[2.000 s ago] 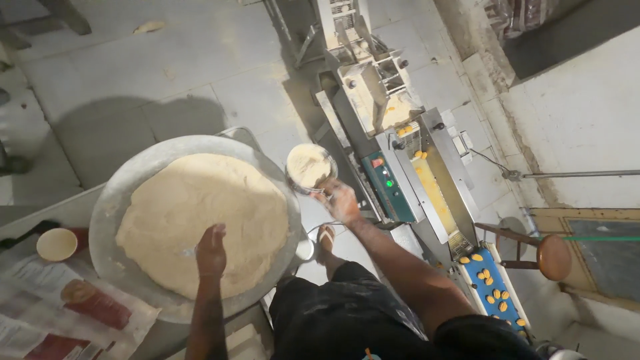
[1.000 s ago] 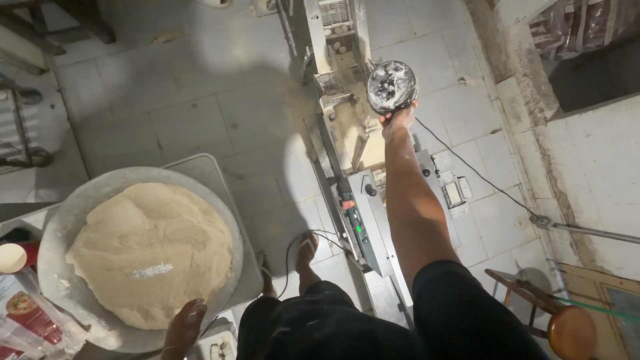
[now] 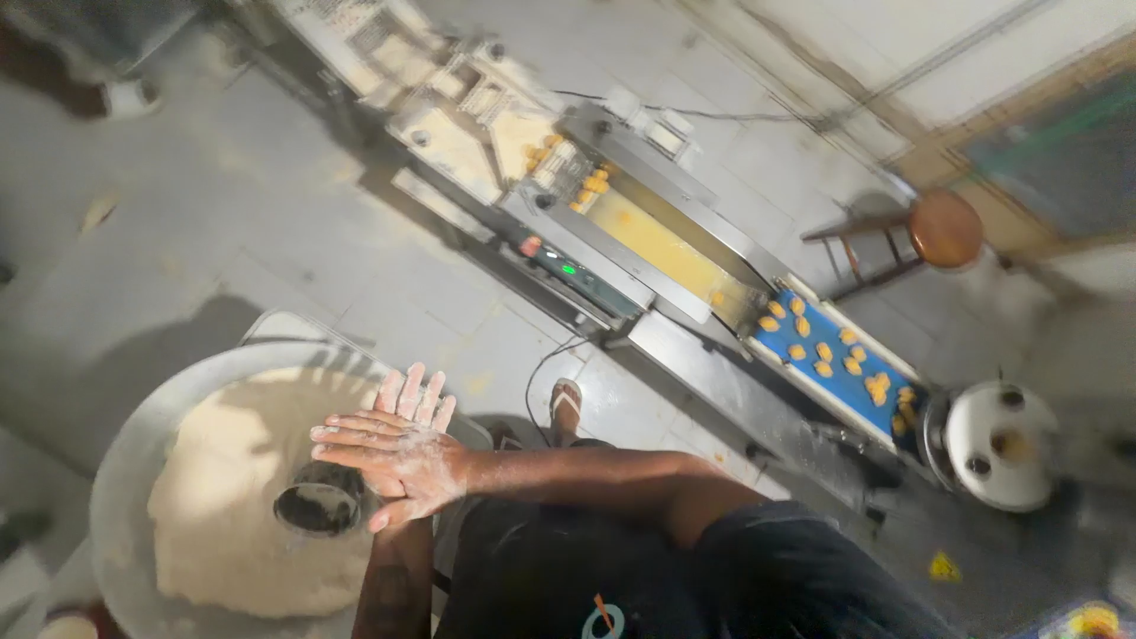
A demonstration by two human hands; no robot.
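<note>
My right hand (image 3: 413,457), dusted with pale powder and fingers spread, lies across my left hand (image 3: 414,401), whose floury fingertips show beyond it. Neither hand grips anything. Both are over the right edge of a large round metal basin (image 3: 124,461) filled with beige flour-like powder (image 3: 222,515). A dark-mouthed metal bowl (image 3: 319,506) rests on the powder just left of my hands. Most of my left palm is hidden under the right hand.
A long metal food machine (image 3: 577,266) runs diagonally past the basin. Its blue conveyor belt (image 3: 830,359) carries several orange-yellow pieces towards a round white-topped container (image 3: 1003,444). A wooden stool (image 3: 945,228) stands beyond. A cable (image 3: 532,390) lies on the tiled floor near my sandalled foot (image 3: 565,404).
My right hand has come back from over the machine and let go of the metal bowl, now on the powder. Both hands have come together. The view has turned.
</note>
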